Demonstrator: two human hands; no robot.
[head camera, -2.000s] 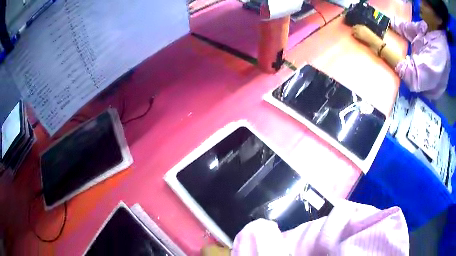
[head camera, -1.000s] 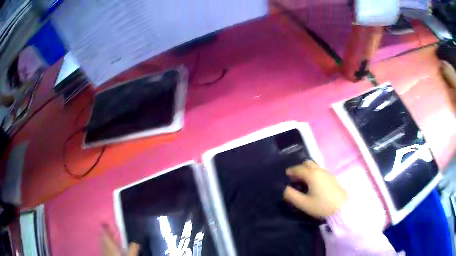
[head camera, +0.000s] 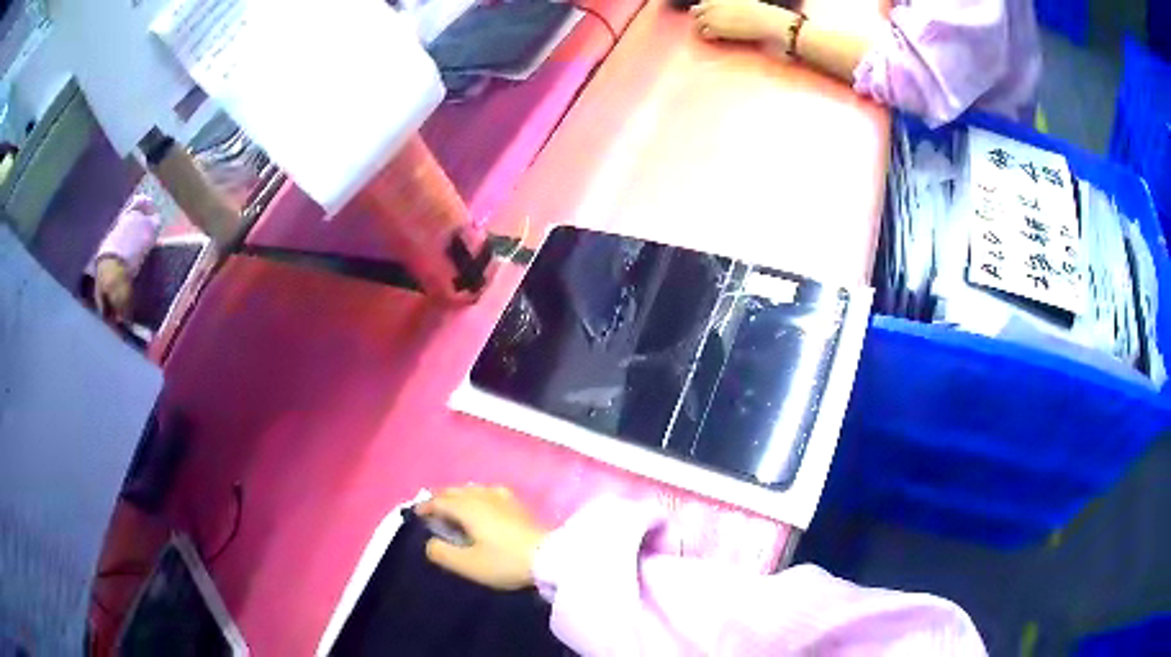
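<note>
A dark tablet (head camera: 430, 610) in a white sleeve lies at the bottom, cut off by the lower edge. My right hand (head camera: 482, 537), in a pink striped sleeve, is over its upper edge with the fingers curled. A small grey-dark spot shows at the fingertips; I cannot tell if it is a finger cot or something held. My left hand is not in view. A second tablet (head camera: 616, 340), black and glossy with film streaks and a small white label, lies on a white sleeve at the bench's right side, untouched.
A blue crate (head camera: 976, 424) of sleeved units with a handwritten sign (head camera: 1023, 231) stands at the right. An orange post (head camera: 424, 212) holds white sheets. Another tablet edge (head camera: 180, 610) and a hanging sheet (head camera: 64, 449) are at left. Co-workers' arms show at upper left and top right.
The view has swung right, bringing the crate in. My left hand has left the picture. My right hand is now at the upper edge of the tablet below, where it was over the screen.
</note>
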